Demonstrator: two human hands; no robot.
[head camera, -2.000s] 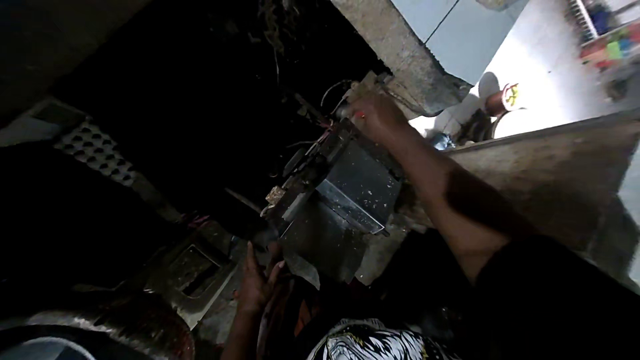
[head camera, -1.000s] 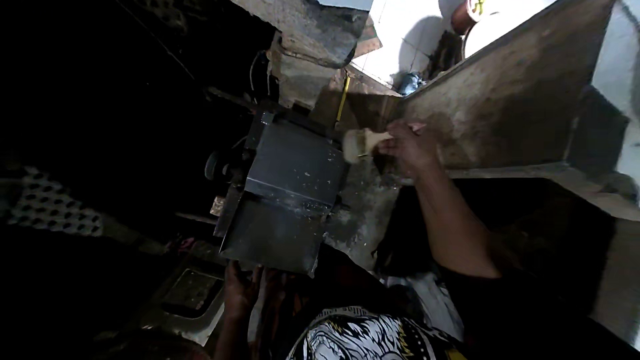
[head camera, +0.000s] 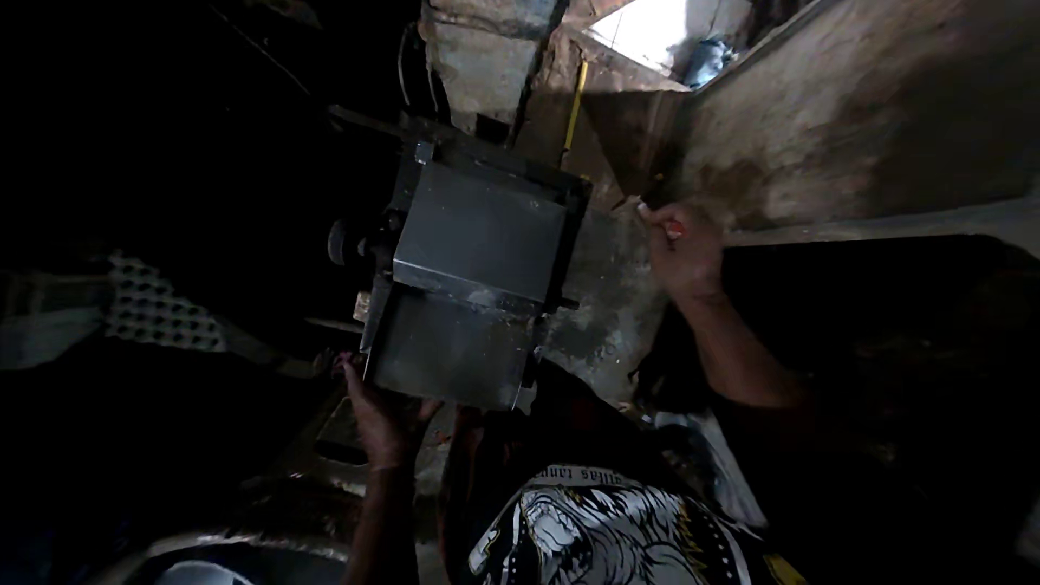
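Note:
A dark metal machine with two flat sheet-metal panels, an upper one (head camera: 483, 231) and a lower one (head camera: 451, 345), stands in the middle of the view. My left hand (head camera: 386, 418) is at the lower panel's near left corner, thumb and fingers apart; whether it bears on the edge is hard to tell. To the right of the machine, my right hand (head camera: 684, 248) is closed around a small handle whose red end (head camera: 673, 231) shows between the fingers. The far part of the held thing is dim and blurred near the fingertips. A round knob (head camera: 336, 242) sticks out on the machine's left side.
A yellow strip (head camera: 575, 110) leans behind the machine, beside a worn concrete block (head camera: 479, 69). A stained wall (head camera: 861, 122) runs along the right. A round metal-rimmed container (head camera: 236, 544) is at the lower left, and a white perforated piece (head camera: 158, 305) lies farther left.
One second ago my right hand held a brush with pale bristles beside the machine; two seconds ago that hand was at the machine's far end. The view has shifted. My left hand remains near the lower panel.

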